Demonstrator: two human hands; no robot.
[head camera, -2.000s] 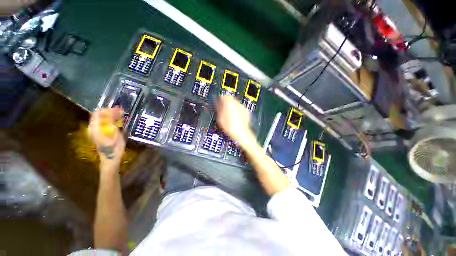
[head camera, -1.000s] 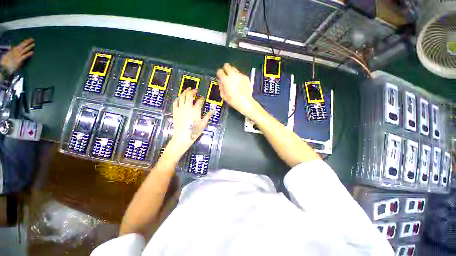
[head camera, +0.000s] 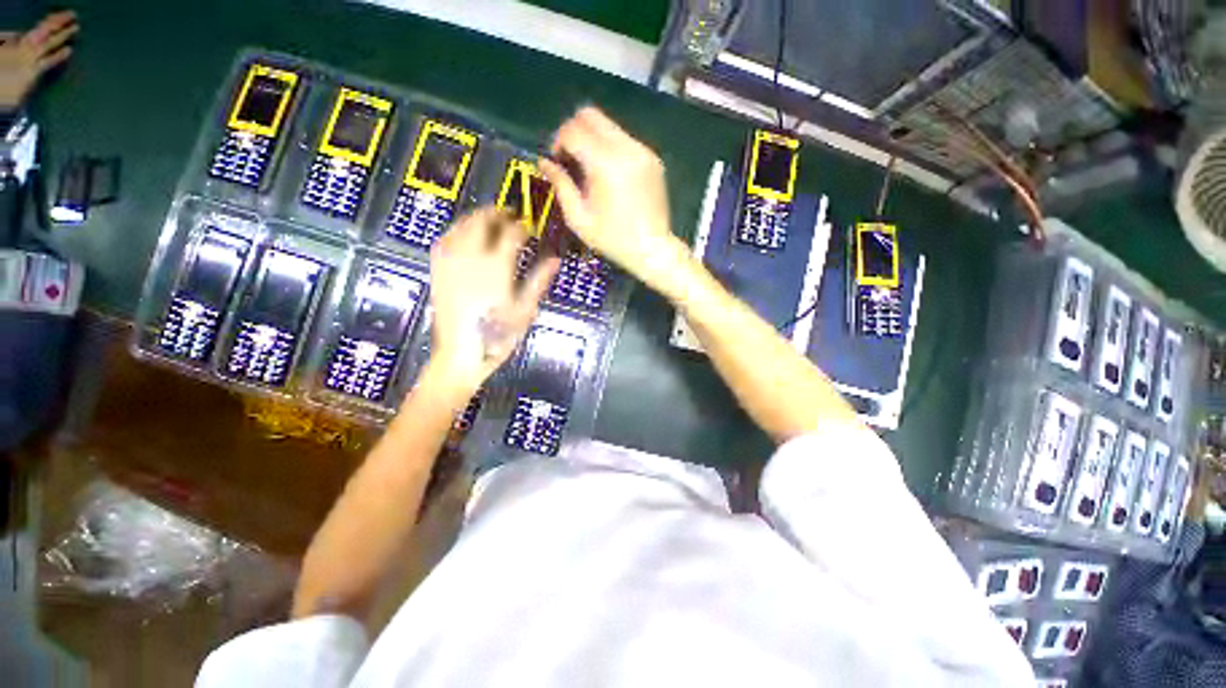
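Observation:
A clear blister tray (head camera: 151, 276) holds dark keypad handsets in two rows. Back-row handsets from the left have yellow screen frames (head camera: 441, 159); the front-row handsets in view (head camera: 280, 316) show none. My left hand (head camera: 473, 289) is over the middle-right of the tray, fingers bent and blurred, hiding a front-row pocket. My right hand (head camera: 612, 188) is at the back right, fingertips beside the fourth handset's yellow frame (head camera: 527, 196), where a yellow strip runs aslant. It hides the fifth handset's screen. Whether either hand grips a frame is unclear.
Two yellow-framed handsets (head camera: 770, 188) lie by blue boards (head camera: 840, 363), right of the tray. Stacked trays with white pieces (head camera: 1072, 316) stand far right, near a fan (head camera: 1210, 182). A carton with yellow frames (head camera: 289, 419) and plastic film (head camera: 135, 544) is below. Another person's hand (head camera: 30, 57) is upper left.
My left hand has come from over the carton, where it held yellow material, to the tray. My right hand has shifted slightly left toward the fourth handset since a second ago. The camera view has turned.

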